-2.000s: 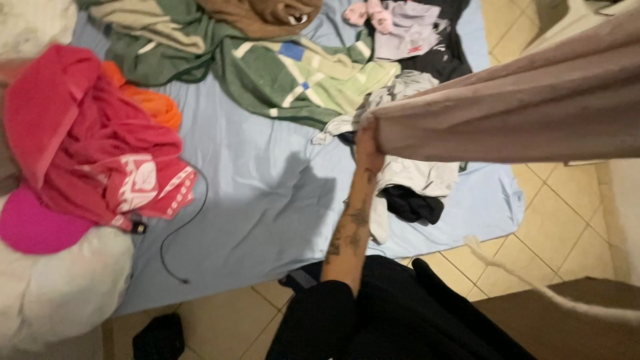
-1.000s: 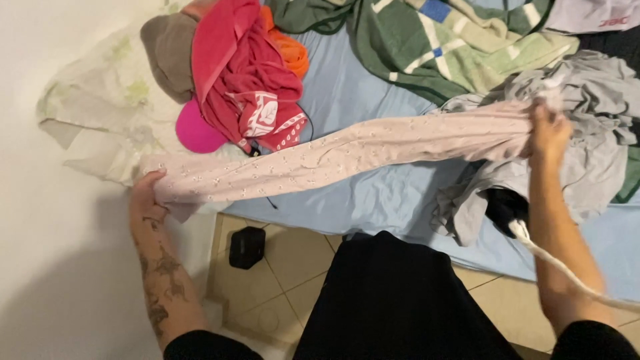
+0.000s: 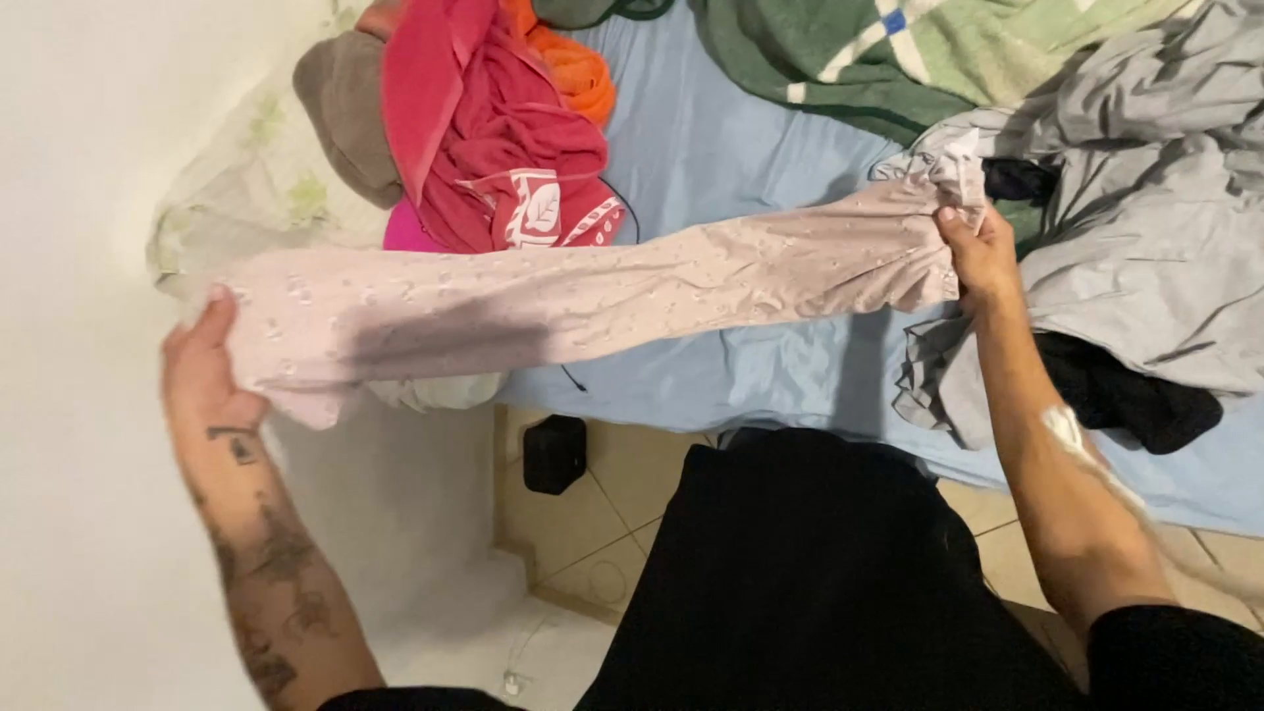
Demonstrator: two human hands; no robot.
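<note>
A long, pale pink garment with a small print [image 3: 632,296], which looks like folded trousers, is stretched sideways between my two hands above the bed. My left hand [image 3: 207,365] grips its wider end at the left, near the white wall. The gathered end at the right is pinched in my right hand [image 3: 978,247], thumb on top. Beneath the cloth lies the light blue bed sheet [image 3: 671,148]. Behind it, a heap with a red printed garment [image 3: 494,148] sits partly hidden. Crumpled grey fabric [image 3: 1165,247] is beside my right hand.
A green checked blanket [image 3: 839,59] lies across the bed's far side. Brown cloth [image 3: 351,109] and orange cloth [image 3: 573,74] flank the red one. Black cloth [image 3: 1136,395] lies under the grey fabric. A black object [image 3: 554,454] stands on the tiled floor by the wall [image 3: 79,197].
Two seconds ago one tattooed hand held the hanging pink cloth up at the right; since a second ago both hands have held it stretched out. The view has shifted left.
</note>
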